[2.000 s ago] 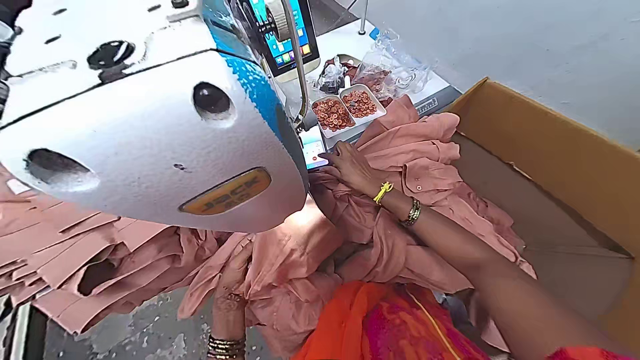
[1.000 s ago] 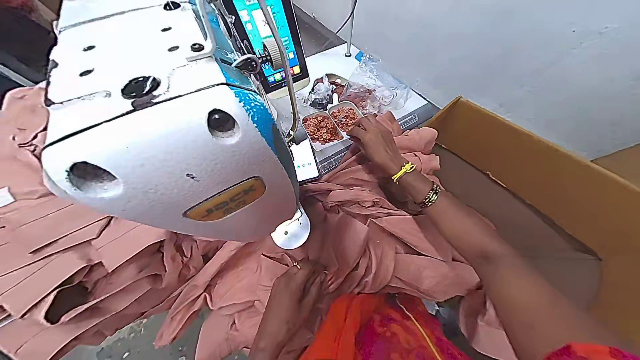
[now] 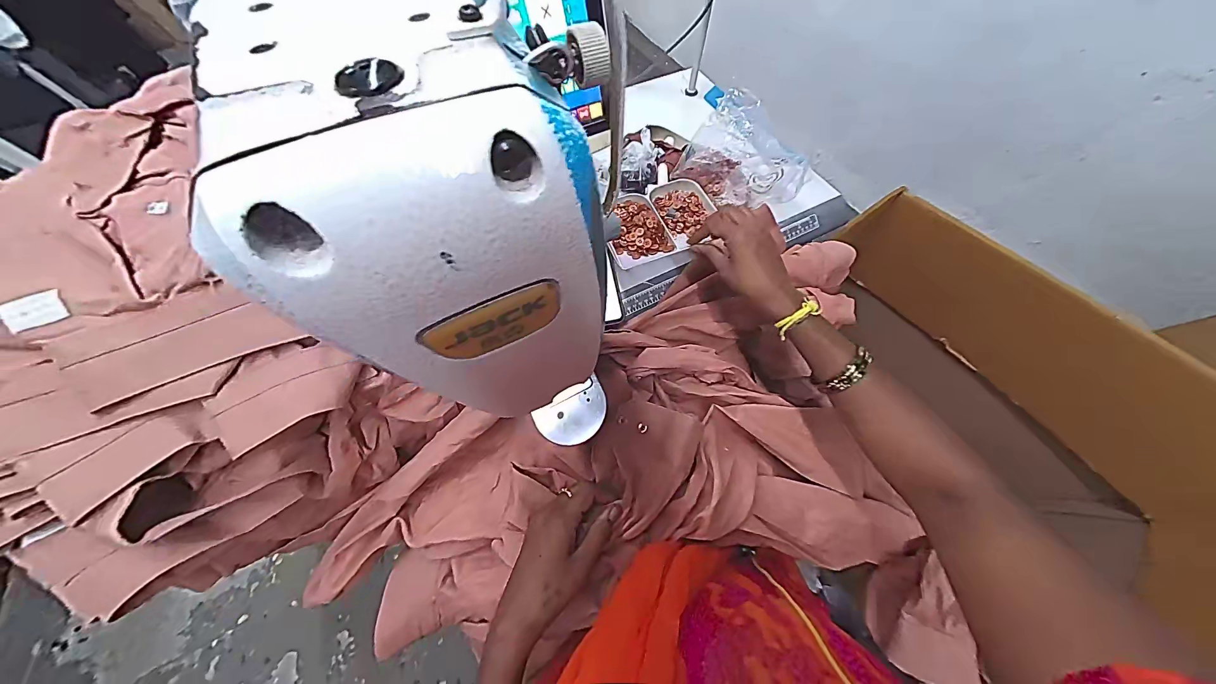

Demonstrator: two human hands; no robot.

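Observation:
My left hand (image 3: 562, 532) grips a fold of a salmon-pink garment (image 3: 665, 456), just below the white round foot guard of a Jack sewing machine (image 3: 399, 237). Small buttons show on the cloth beside the guard. My right hand (image 3: 746, 252) is at the near edge of a tray of reddish-brown buttons (image 3: 682, 211), its thumb and fingertips close together; whether a button lies between them I cannot tell. A second compartment of buttons (image 3: 641, 230) adjoins it on the left.
Stacked pink garments (image 3: 142, 380) lie at the left. A cardboard box (image 3: 1007, 342) stands at the right. Behind the trays are a clear plastic bag (image 3: 750, 152) and a thin metal rod (image 3: 700, 47). A lit screen (image 3: 581, 100) is partly hidden by the machine head.
My right hand has moved from beside the machine's needle area to the button tray. My left hand has shifted right along the cloth, nearer the machine's foot. The view has shifted.

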